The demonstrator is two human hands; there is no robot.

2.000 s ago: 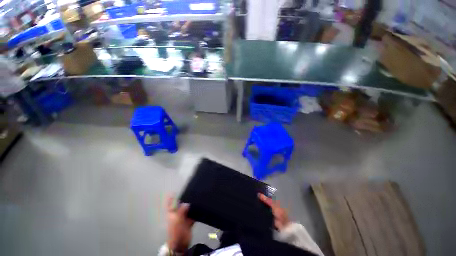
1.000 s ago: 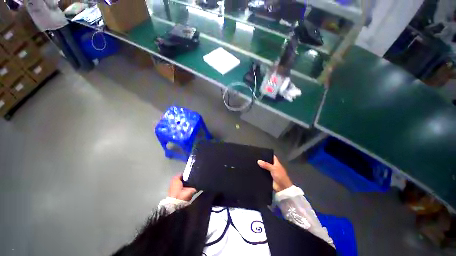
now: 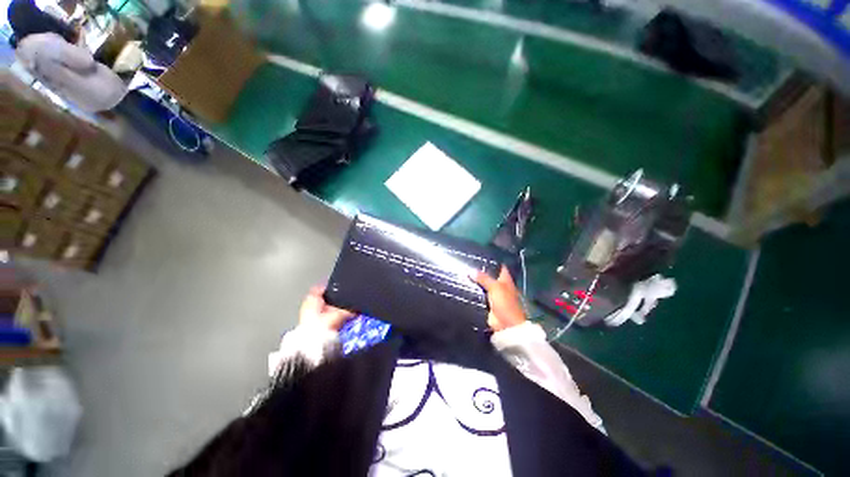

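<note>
A glossy black solar panel [image 3: 410,275] with fine pale lines is held in front of my body, at the near side of the bench edge. My left hand [image 3: 320,312] grips its left end near the lower corner. My right hand [image 3: 501,300] grips its right end, with the thumb on the face. The panel hides most of the fingers. It may be several panels together; I cannot tell. A white sheet [image 3: 433,185] lies on the green bench beyond the panel.
The green bench [image 3: 447,84] holds a stack of black panels [image 3: 326,130], a dark iron stand [image 3: 514,222] and a soldering station [image 3: 610,265] with red displays. Cartons [image 3: 70,172] stand at the left. A person [image 3: 70,65] is at the far left. A blue stool [image 3: 363,333] shows under the panel.
My view has come closer to the bench and the white sheet. Both hands still hold the panel, whose face now shows bright reflections. The blue stool is now mostly hidden below it.
</note>
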